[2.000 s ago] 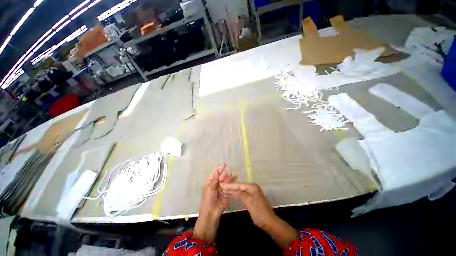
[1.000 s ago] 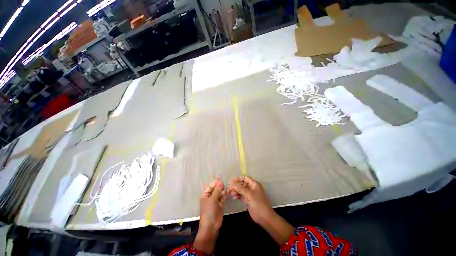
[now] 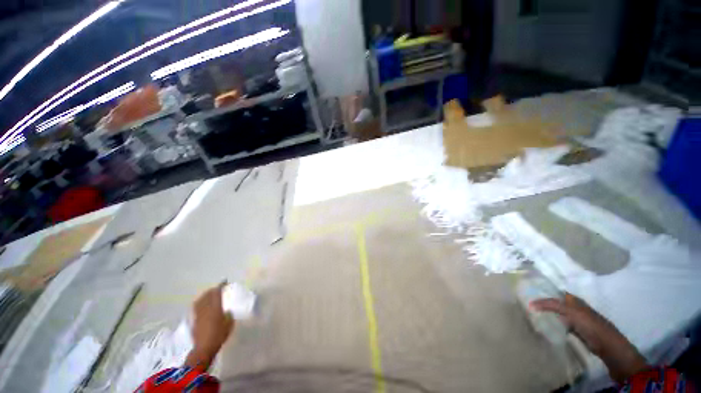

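Note:
My left hand (image 3: 209, 325) is at the left, its fingertips against a small crumpled white cloth (image 3: 242, 301) beside the white cord bundle (image 3: 157, 351). My right hand (image 3: 588, 328) is at the right, its fingers over a pale translucent thing (image 3: 543, 292), possibly the glue bottle, by the near edge of the white two-strap panels (image 3: 646, 280). Blur hides whether either hand grips. Between the hands lies the grey-beige table cloth (image 3: 307, 307) with a yellow line (image 3: 367, 299).
Curly white trimmings (image 3: 461, 211) are heaped at centre right. Behind them lie a brown cardboard template (image 3: 500, 140) and white fabric. A blue bin (image 3: 682, 165) stands at the far right. Grey sheets with dark slits (image 3: 223, 222) lie on the left. Shelves (image 3: 257, 123) stand behind the table.
My hands were together at the table's front edge. They have spread apart, left to the white cloth, right to the translucent thing. The view has tilted up.

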